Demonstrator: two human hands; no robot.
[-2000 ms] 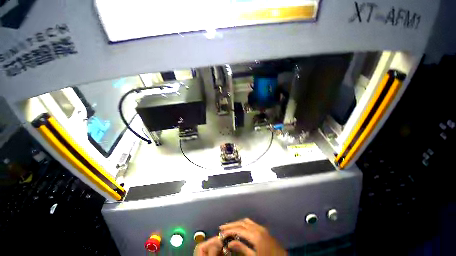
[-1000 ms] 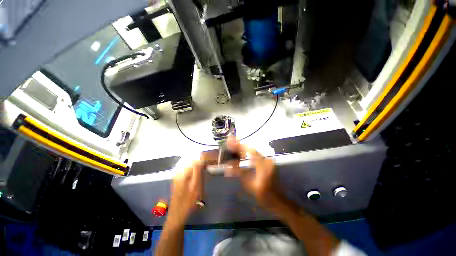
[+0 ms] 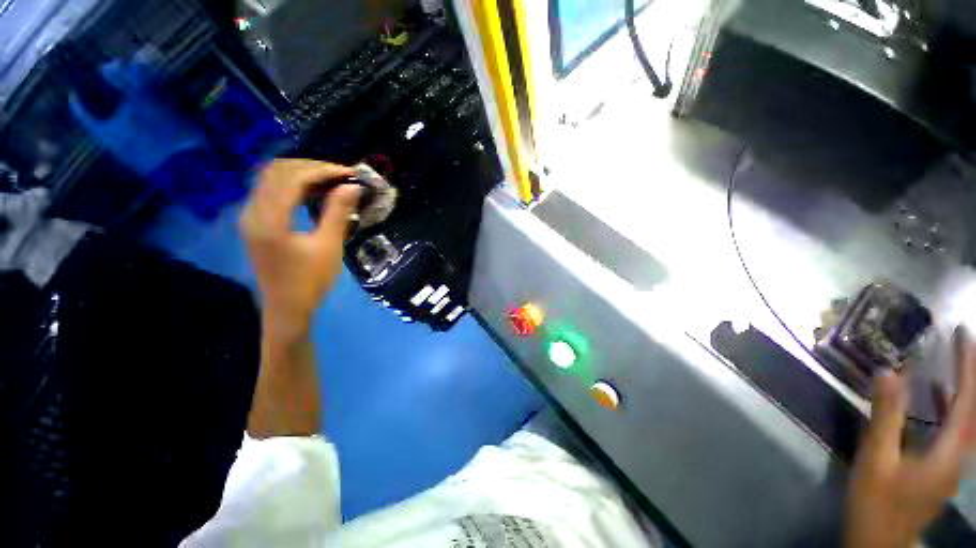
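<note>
My left hand (image 3: 289, 241) is raised over the black trays at the left. Its thumb and fingers pinch a small silvery and dark module (image 3: 375, 200). Another silvery part (image 3: 377, 255) sits just below it at the edge of a black tray (image 3: 420, 280) with white labels. My right hand (image 3: 910, 460) is at the right edge, partly cut off and blurred, with fingers apart. Its fingertips are close to the dark metallic fixture (image 3: 878, 326) on the bright machine table; whether they touch it is unclear.
The grey front panel holds a red emergency stop (image 3: 524, 319), a lit green button (image 3: 561, 353) and an orange-yellow button (image 3: 605, 394). A yellow-and-black post (image 3: 505, 96) stands at the opening's left side. A dark box unit (image 3: 803, 118) hangs over the table.
The view has swung left. My hands, together in front of the fixture before, are now far apart: the left over the trays with a module, the right beside the fixture.
</note>
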